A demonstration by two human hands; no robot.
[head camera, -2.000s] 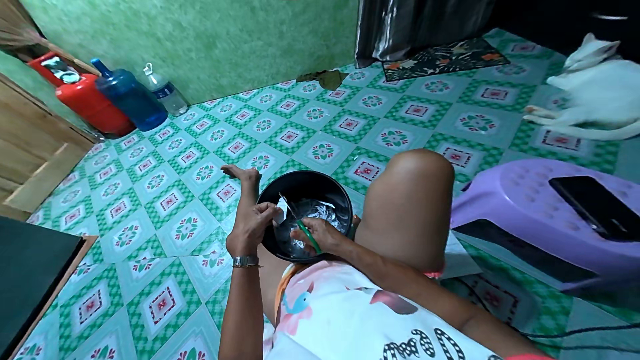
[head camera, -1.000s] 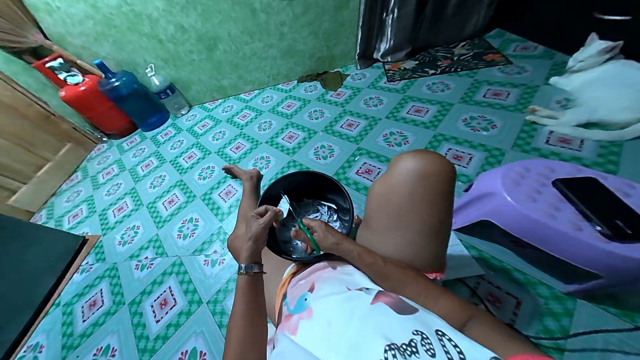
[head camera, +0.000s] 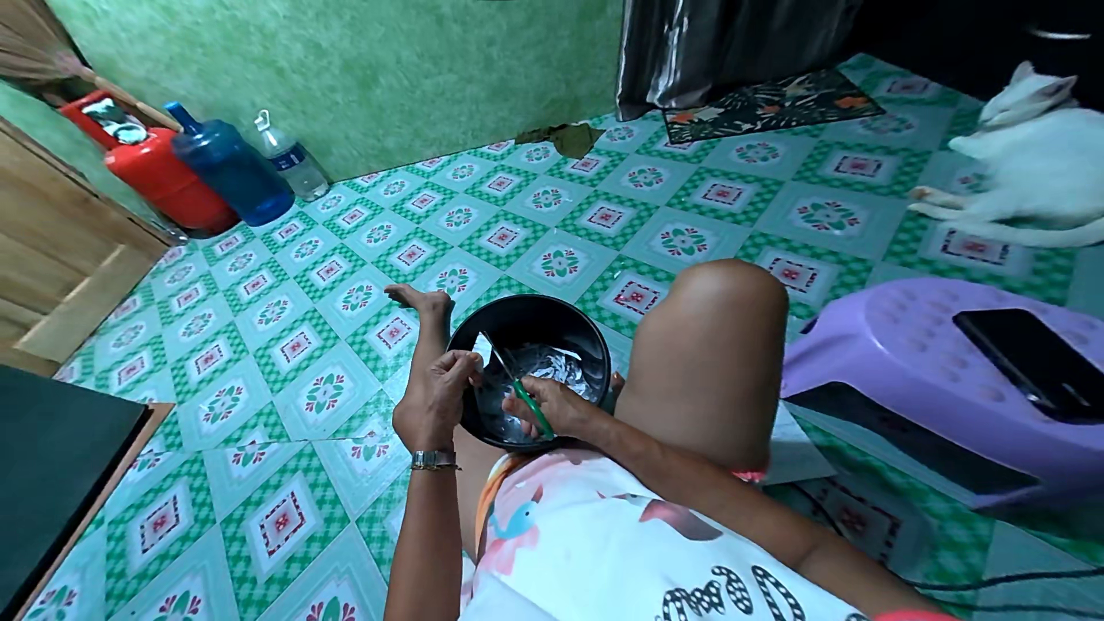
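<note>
A round black bowl (head camera: 595, 345) rests between my legs, with crumpled clear or silvery scraps (head camera: 561, 366) inside. Over its left side my left hand (head camera: 444, 388) pinches a small white piece (head camera: 482, 348) between thumb and fingers. My right hand (head camera: 556, 407) is closed on green-handled scissors (head camera: 536, 410) over the bowl's near right part. The scissor blades point up and left, close beside the white piece; whether they touch it I cannot tell.
A purple plastic stool (head camera: 871, 345) with a black phone (head camera: 1039, 362) on top stands at right. Behind it lies a white cat (head camera: 1035, 164). A red gas cylinder (head camera: 168, 177), a blue water jug (head camera: 233, 168) and a clear bottle (head camera: 297, 164) stand by the wall. A cable runs at lower right.
</note>
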